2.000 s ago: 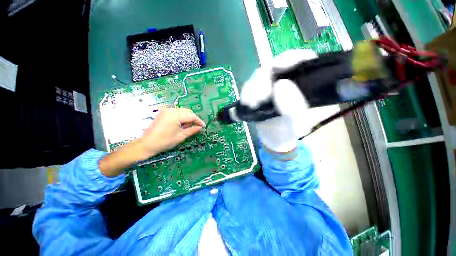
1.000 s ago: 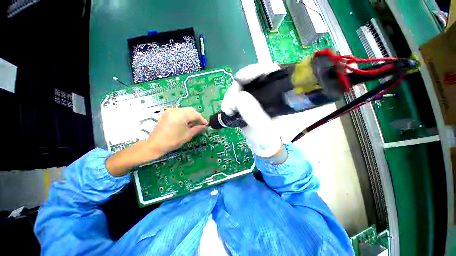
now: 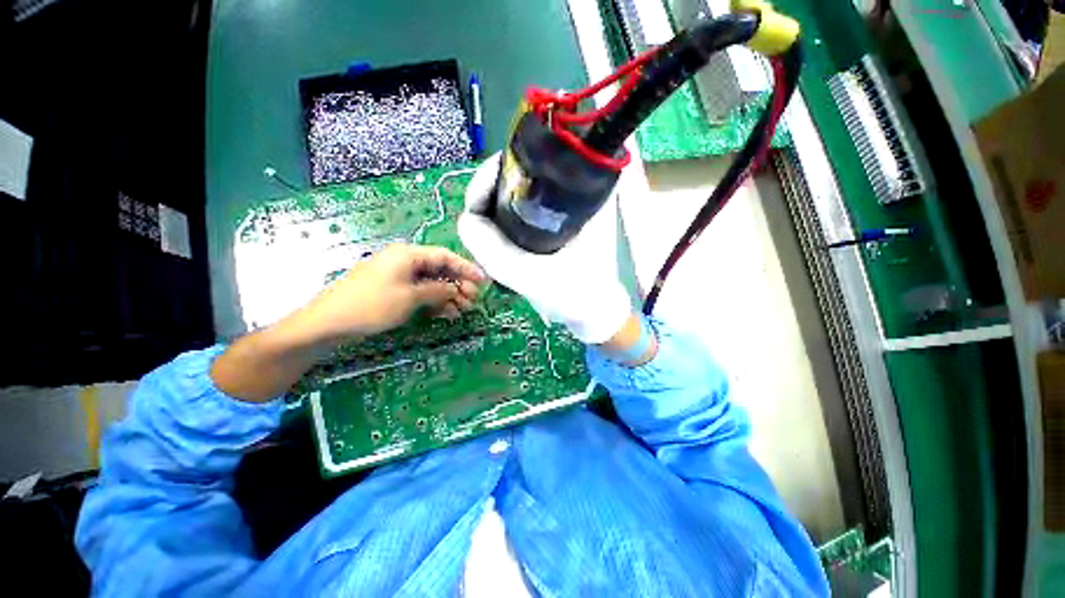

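A green circuit board (image 3: 397,409) lies solder side up on the green bench in front of me. My right hand (image 3: 561,280), in a white glove, is closed around a black electric screwdriver (image 3: 555,187). The tool stands steeply over the board, its rear end towards the camera, and its tip is hidden behind the hand and tool body. My bare left hand (image 3: 403,286) is over the board's middle, left of the tool, fingertips bent together. Whether it holds a small screw cannot be made out.
A black screw tray (image 3: 383,123) full of silvery specks lies beyond the board, with a blue pen (image 3: 475,115) beside it. The screwdriver cable (image 3: 730,175) loops at upper right. Boards with heatsinks (image 3: 701,129) are behind it. Dark bins (image 3: 94,222) stand at left.
The screwdriver has swung from slanting rightwards to nearly upright, its rear end moving left and its cable arching up. My left hand has stayed near the board's middle, its fingers slightly more curled.
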